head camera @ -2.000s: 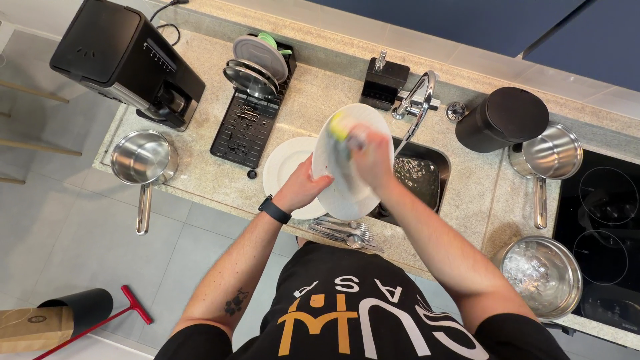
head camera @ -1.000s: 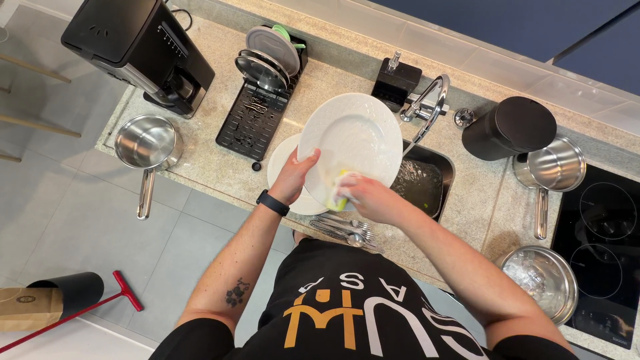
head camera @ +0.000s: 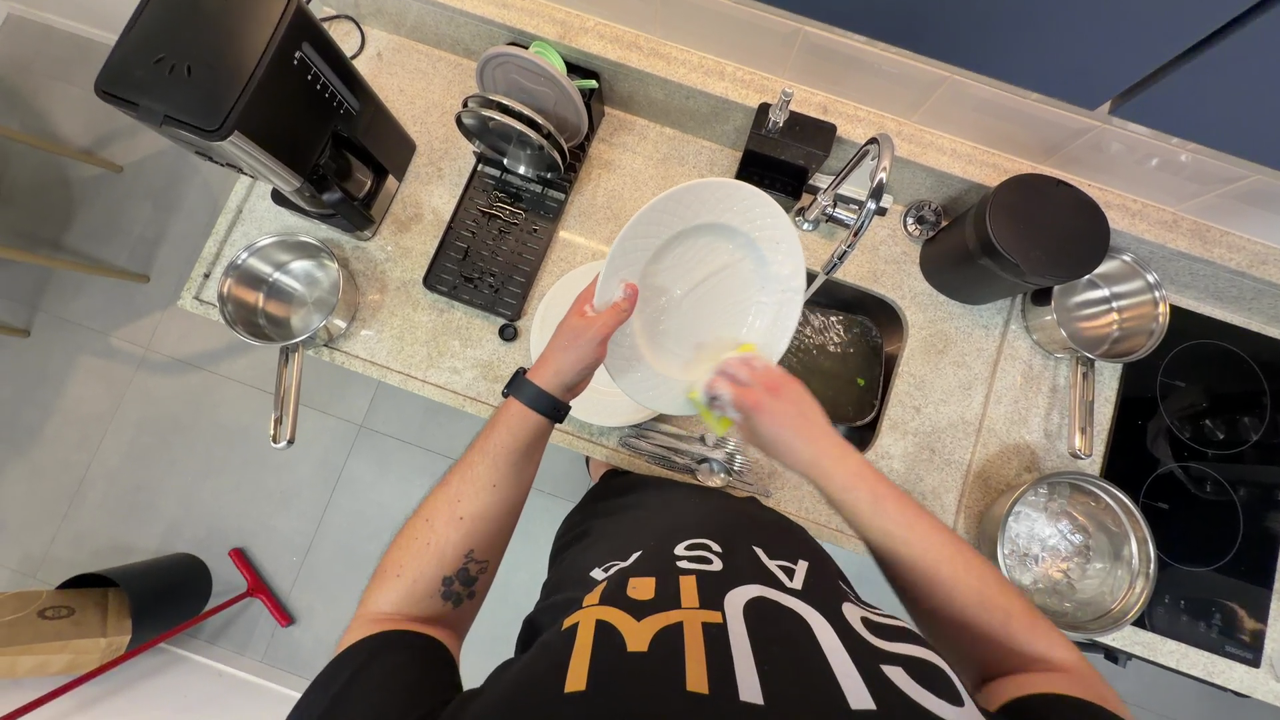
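My left hand grips the left rim of a white plate, which is tilted up over the counter beside the sink. At the plate's lower rim, my right hand is blurred and closed around a yellow-green sponge. Another white plate lies on the counter, partly covered by the held one. Forks and spoons lie in a pile at the counter's front edge. Murky water stands in the sink basin, under a chrome faucet.
A black drying rack holds lids. Left of it are a coffee maker and a saucepan. To the right stand a black canister, another saucepan, a steel pot and a cooktop.
The plate, edge-tilted two seconds ago, now faces up more. My right hand has moved from the plate's upper part down to its lower rim with the sponge.
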